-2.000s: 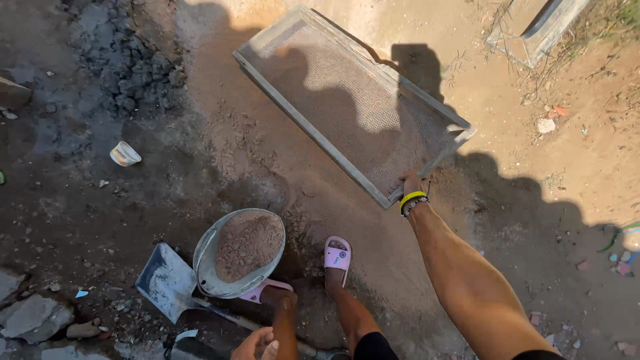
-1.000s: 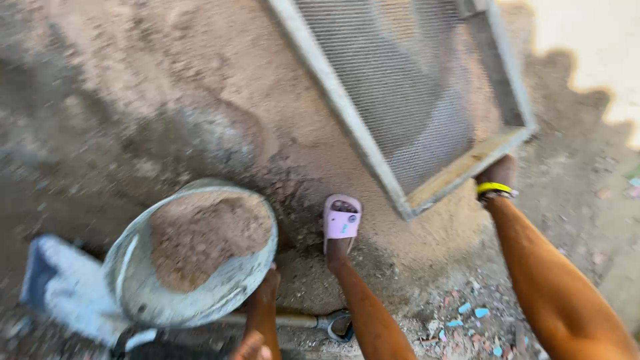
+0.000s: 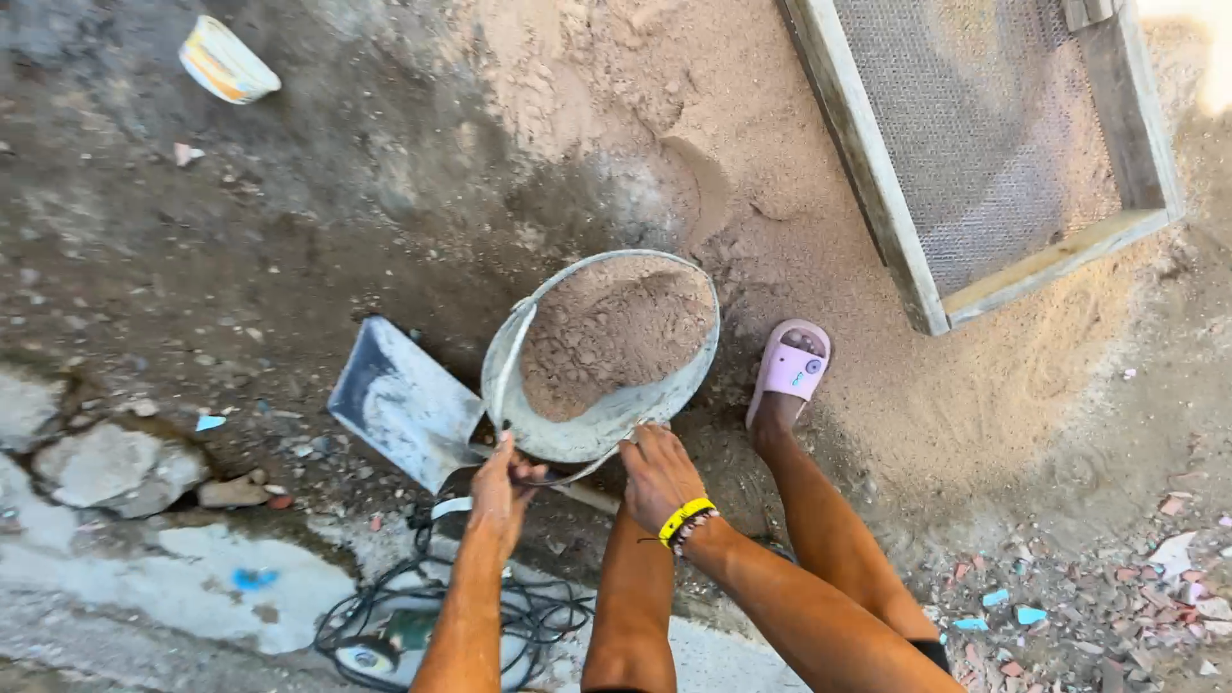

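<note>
A grey bucket (image 3: 616, 423) partly filled with reddish-brown sand (image 3: 626, 332) stands on the ground in front of my legs. My left hand (image 3: 502, 486) is at its near left edge, with the fingers around the rim or handle there. On the near side, my right hand (image 3: 662, 472), with a yellow wristband, grips the rim. Part of each hand's fingers is hidden. To the upper right lies a wood-framed mesh sieve (image 3: 1001, 144), touched by neither hand. A shovel (image 3: 409, 399) lies left of the bucket, its handle running behind my hands.
My foot in a pink slide sandal (image 3: 794, 371) is right of the bucket. Below left are an angle grinder (image 3: 385, 645) and coiled black cable (image 3: 549, 611) on a concrete ledge. Broken concrete (image 3: 115, 467) lies left, a plastic tub (image 3: 229, 63) upper left, tile shards (image 3: 1030, 614) lower right.
My right hand has let go of the sieve frame and moved left to the bucket rim. My left hand has come up to the bucket. The view has shifted.
</note>
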